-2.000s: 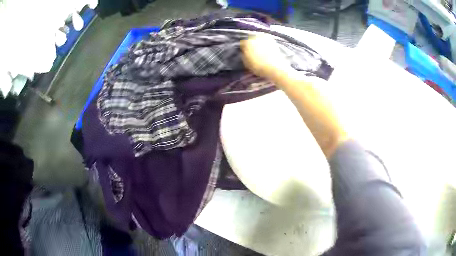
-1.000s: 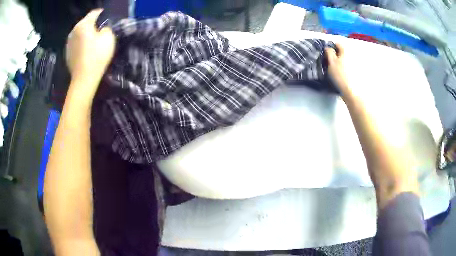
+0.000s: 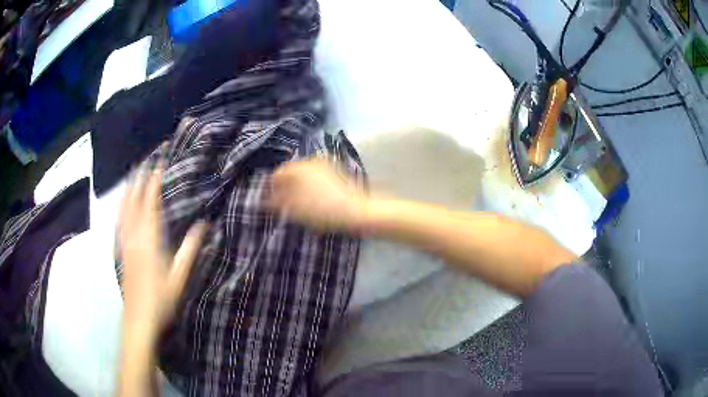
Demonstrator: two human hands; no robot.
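The plaid cloth [image 3: 268,271], in black, grey and white checks, lies in folds over the white board [image 3: 396,77] and hangs toward me. Dark plain fabric [image 3: 225,54] joins it at the upper left. My left hand [image 3: 147,240] is blurred, with its fingers apart, at the left side of the plaid cloth. My right hand [image 3: 314,194] is closed on top of the plaid cloth; it is blurred, and what its fingers hold is hard to make out.
The steam iron [image 3: 543,128] with an orange-brown handle stands on a metal rest [image 3: 594,155] at the board's right end. Black cables [image 3: 629,89] run by the pale grey wall [image 3: 660,233]. A blue container [image 3: 206,17] is at the upper left.
The plaid cloth has moved from stretched between both hands to lying in folds on the board. The view has turned, bringing the whole iron into sight. Both hands have come closer together.
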